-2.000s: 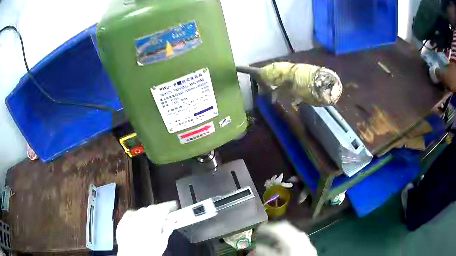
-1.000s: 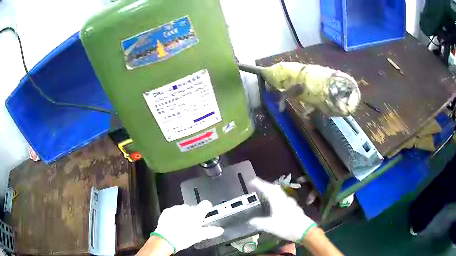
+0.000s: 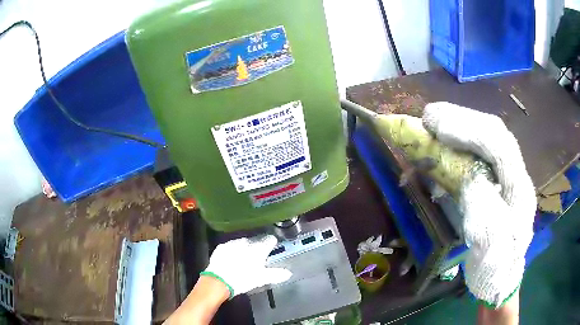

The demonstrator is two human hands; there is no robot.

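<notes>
A silver-grey sheet-metal panel with rectangular cut-outs (image 3: pixel 308 240) lies across the back of the slotted machine table (image 3: pixel 311 282), under the chuck (image 3: pixel 288 225) of the green tapping machine head (image 3: pixel 241 114). My left hand (image 3: pixel 247 265), in a white glove with green cuff, is on the panel's left end and holds it to the table. My right hand (image 3: pixel 493 203), also gloved, is closed around the yellow wrapped feed handle (image 3: pixel 416 143) right of the head. The tap tip is hidden behind the panel and head.
Another panel (image 3: pixel 137 279) lies on the left bench (image 3: pixel 76 254). A yellow cup (image 3: pixel 380 279) with a purple stick and crumpled white bits stands right of the table. Blue bins (image 3: pixel 89 127) lean at the left wall and stand on the right bench (image 3: pixel 547 127).
The panel has moved back from the table's front to under the chuck. My right hand has left the panel and taken hold of the feed handle. My left hand has stayed at the panel.
</notes>
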